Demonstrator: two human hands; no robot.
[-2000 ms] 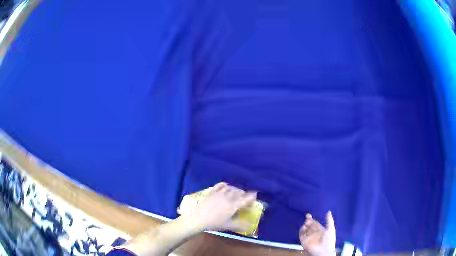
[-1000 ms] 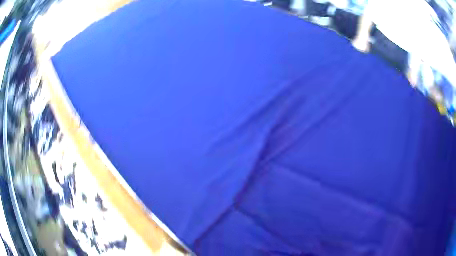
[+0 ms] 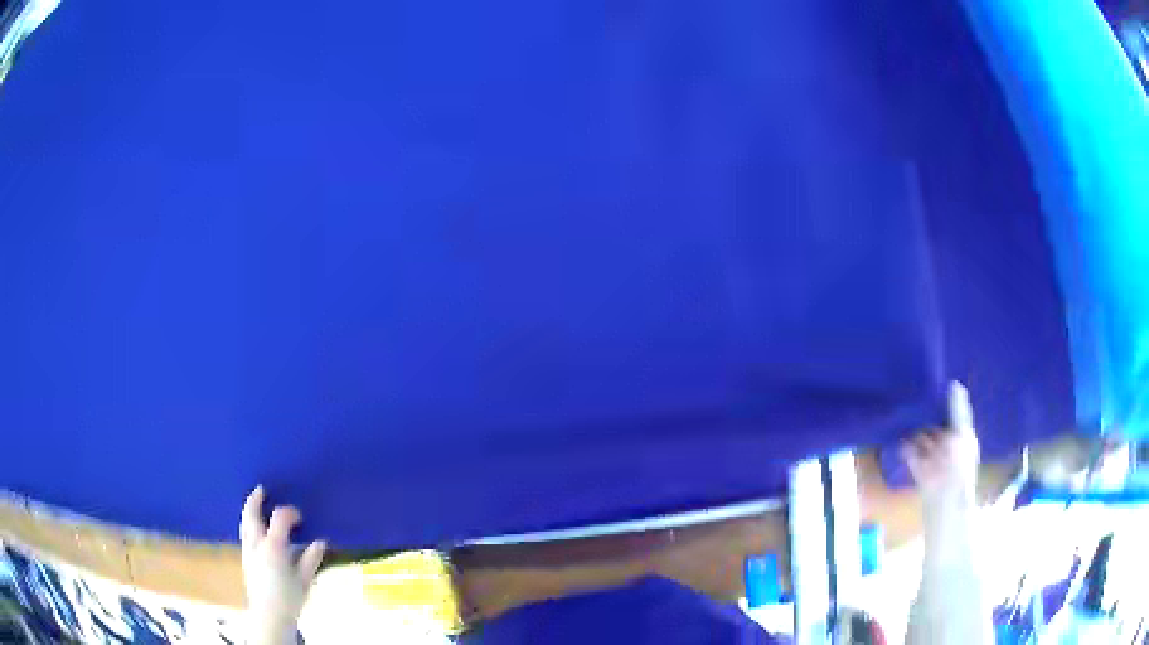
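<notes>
A wide blue fabric ply (image 3: 504, 277) covers most of the table, its near edge running across the lower picture. My left hand (image 3: 280, 554) is at this edge on the lower left, fingers spread and touching the cloth; whether it grips cannot be told. Beside it, a yellow and white weight block (image 3: 410, 590) lies at the table edge. My right hand (image 3: 943, 460) is at the near edge on the right, its fingers closed on the cloth with a bit of blue showing at them. A thin pale line shows under the cloth edge.
A bright light-blue fabric roll (image 3: 1071, 189) lies along the right side. A pale metal rail (image 3: 809, 554) with a dark slot crosses the near table edge, with small blue parts (image 3: 764, 578) beside it. Brown tabletop (image 3: 668, 554) shows in front. My dark blue clothing is at the bottom.
My left hand has let go of the weight block, which now lies further left. My right hand is now on the cloth edge. The wrinkles across the cloth are mostly gone; the view swung left and back.
</notes>
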